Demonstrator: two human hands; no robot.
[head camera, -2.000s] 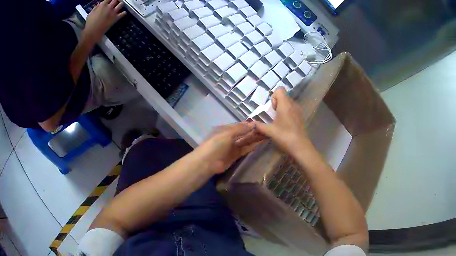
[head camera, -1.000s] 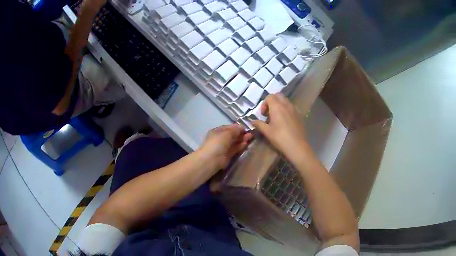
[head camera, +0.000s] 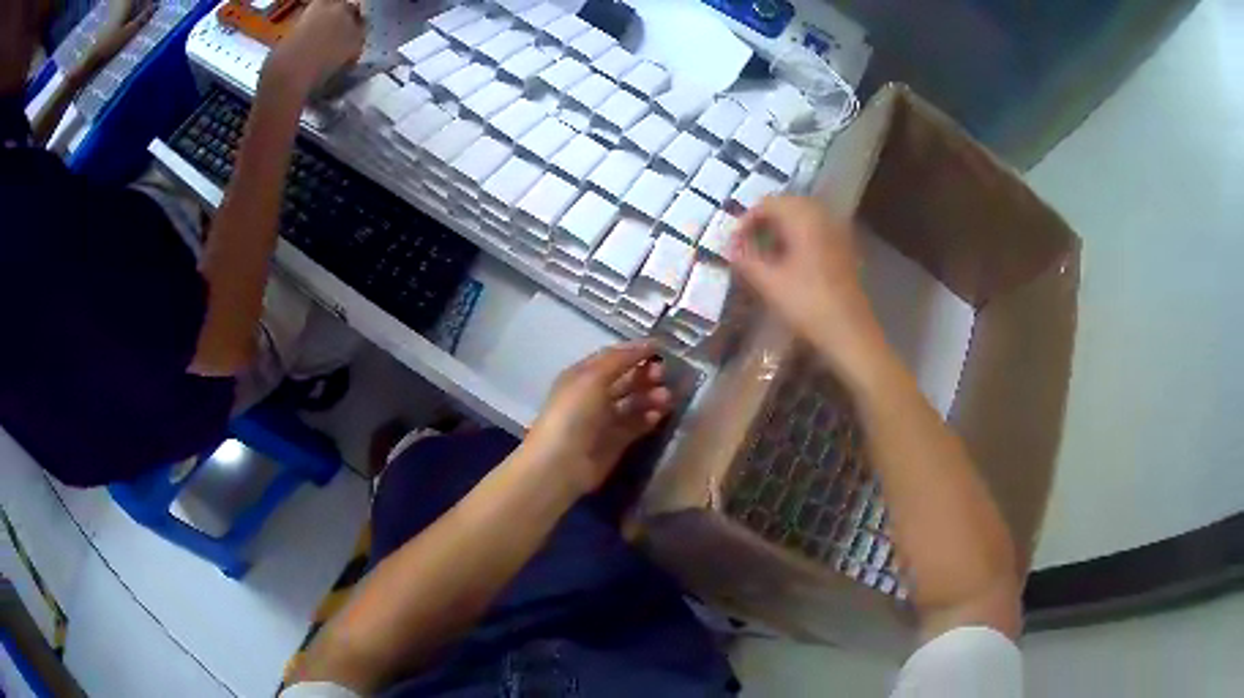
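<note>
Stacked white housings (head camera: 546, 150) stand in a tight stepped block of rows on the bench. My right hand (head camera: 805, 259) is at the block's near right corner, fingers bent against the pieces there; it is blurred, and whether it grips one cannot be told. My left hand (head camera: 600, 409) is lower, just in front of the block by the carton's near side, fingers loosely curled with no piece showing in them. The open brown carton (head camera: 1023, 246) lies under my right forearm. Rows of housings (head camera: 798, 477) fill its near part, and a white sheet (head camera: 921, 321) shows farther in.
A black keyboard (head camera: 368, 246) lies on the pull-out shelf at the left. A coworker's arm (head camera: 253, 205) reaches over it to an orange fixture (head camera: 259, 17). A blue stool (head camera: 225, 498) stands on the floor. White cables (head camera: 819, 89) lie behind the block.
My right hand has moved up and right along the block, apart from my left hand. The neighbour's arm has moved, and the view has shifted left.
</note>
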